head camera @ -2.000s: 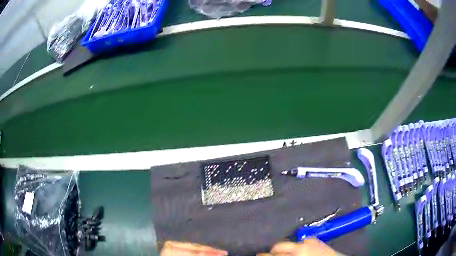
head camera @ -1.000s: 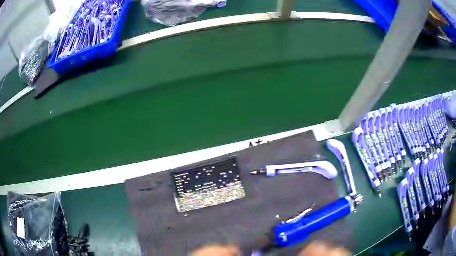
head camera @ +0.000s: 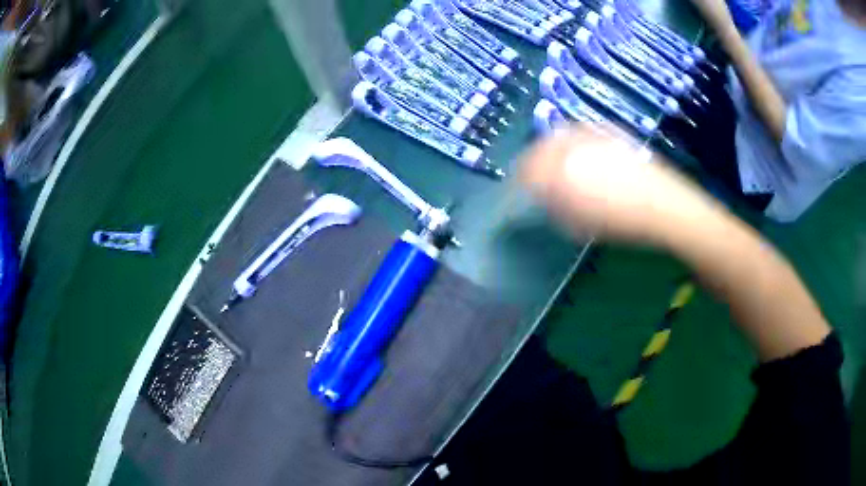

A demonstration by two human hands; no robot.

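Observation:
My right hand [head camera: 579,180] is blurred and reaches over the near edge of the rows of lavender handle units [head camera: 427,128]; what its fingers do is unclear. My left hand is out of the picture. The blue electric screwdriver [head camera: 375,318] lies on the dark grey mat [head camera: 427,361]. One handle unit [head camera: 296,242] lies on the mat beside it. Another handle unit [head camera: 375,176] lies at the mat's far corner, its thin end at the screwdriver's nose. The screw tray [head camera: 190,375], partly covered in silver screws, is at the mat's left side.
A small lavender piece [head camera: 125,239] lies on the green surface beyond the pale trim [head camera: 142,365]. A grey post [head camera: 318,47] stands behind the mat. A coworker in a light shirt [head camera: 807,104] is at the upper right. Yellow-black tape [head camera: 655,346] marks the floor.
The view has swung right. My right hand has moved from the mat's near edge to the handle rows. My left hand has left the picture, and so have the blue bin and clear bag.

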